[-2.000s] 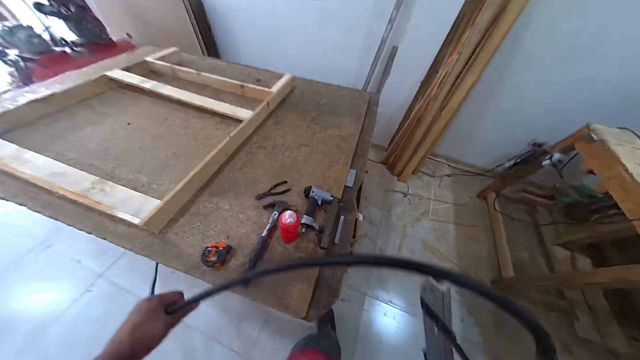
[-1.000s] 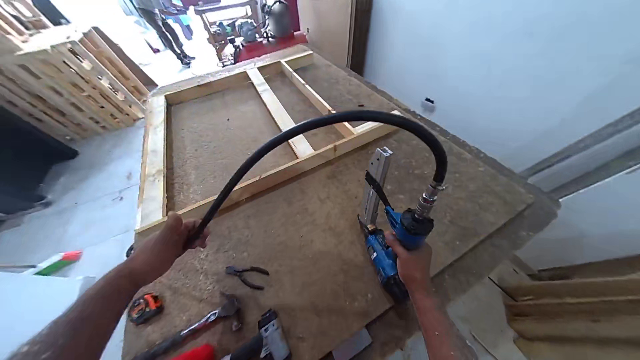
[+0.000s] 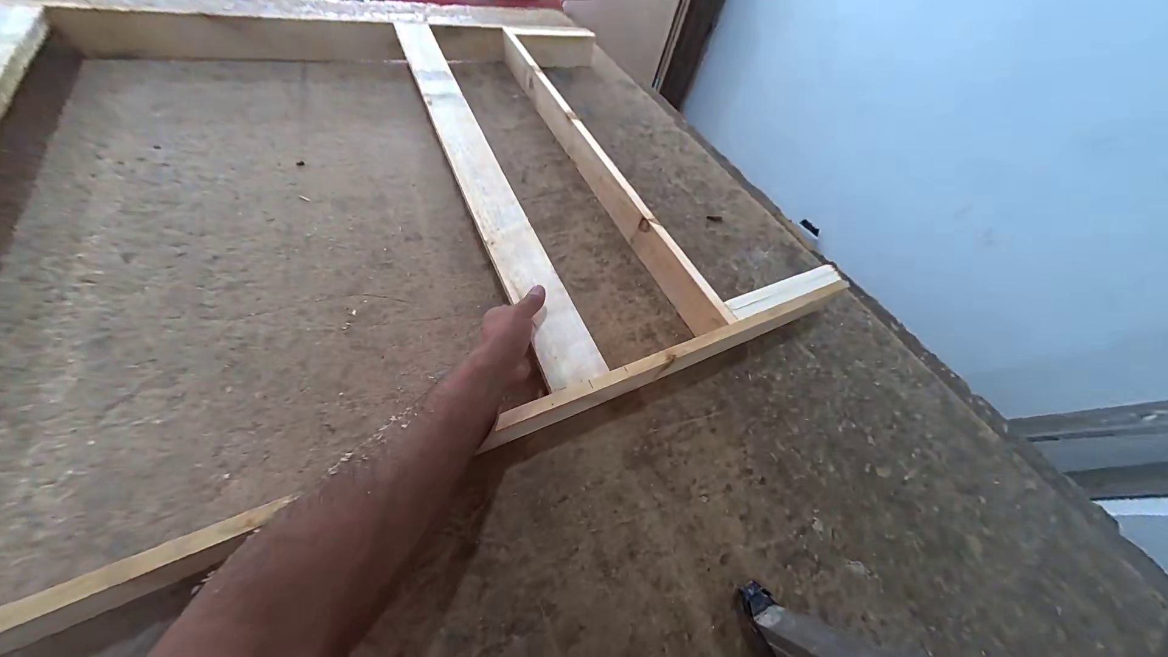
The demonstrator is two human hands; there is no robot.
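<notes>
My left hand (image 3: 516,333) grips the edge of a flat wooden slat (image 3: 484,192) near its close end, thumb on top. That slat lies inside a rectangular timber frame (image 3: 671,360) and meets the frame's near rail. To its right a narrower board on edge (image 3: 620,192) runs between the far and near rails, and a short pale wood piece (image 3: 780,292) lies against the near rail's right end. My right hand is out of view. The nose of the nailer (image 3: 766,611) shows at the bottom edge, most of the tool cut off.
The frame rests on a worn particleboard tabletop (image 3: 912,511) strewn with wood chips. A pale wall (image 3: 949,182) stands along the right side, with a small dark object (image 3: 809,228) beside the table edge. Grey metal lengths (image 3: 1095,447) show at the right.
My left hand has let go of the black hose and now holds the slat. The view has moved closer to the frame, and my right hand, earlier on the blue nailer, has left the view.
</notes>
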